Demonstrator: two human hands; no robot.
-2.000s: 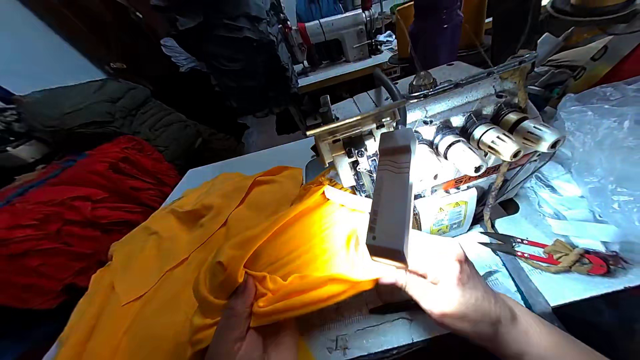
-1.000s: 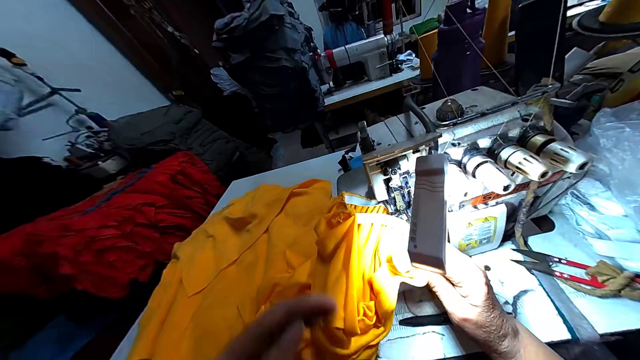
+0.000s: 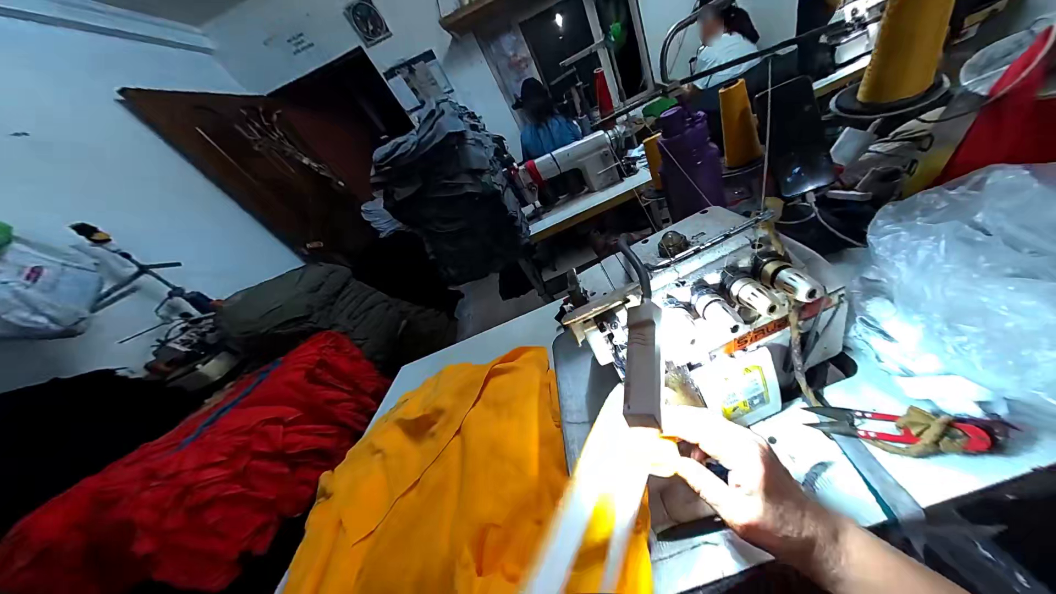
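My right hand (image 3: 751, 487) pinches the edge of a pale, brightly lit strip (image 3: 569, 528) beside the front of an overlock sewing machine (image 3: 701, 305). Lamp glare hides just what its fingertips hold. The brown clip-on lamp (image 3: 643, 363) hangs right above those fingers. Orange fabric (image 3: 454, 462) lies spread over the table to the left of the machine, its lower part running under the strip. My left hand is out of view. Red-handled thread snips (image 3: 916, 431), wrapped with cloth, lie on the table right of my right hand.
Clear plastic (image 3: 965, 272) is heaped at the right. Red garments (image 3: 239, 454) lie at the left, with dark padded ones (image 3: 338, 309) behind. Orange thread cones (image 3: 740, 124) stand behind the machine. Further back are another sewing machine (image 3: 577, 165) and two people, one in blue (image 3: 549, 132).
The view has swung up and left. My left hand, earlier at the orange fabric, has left the view. The gathered orange cloth is no longer at the needle area; a pale strip shows by my right hand.
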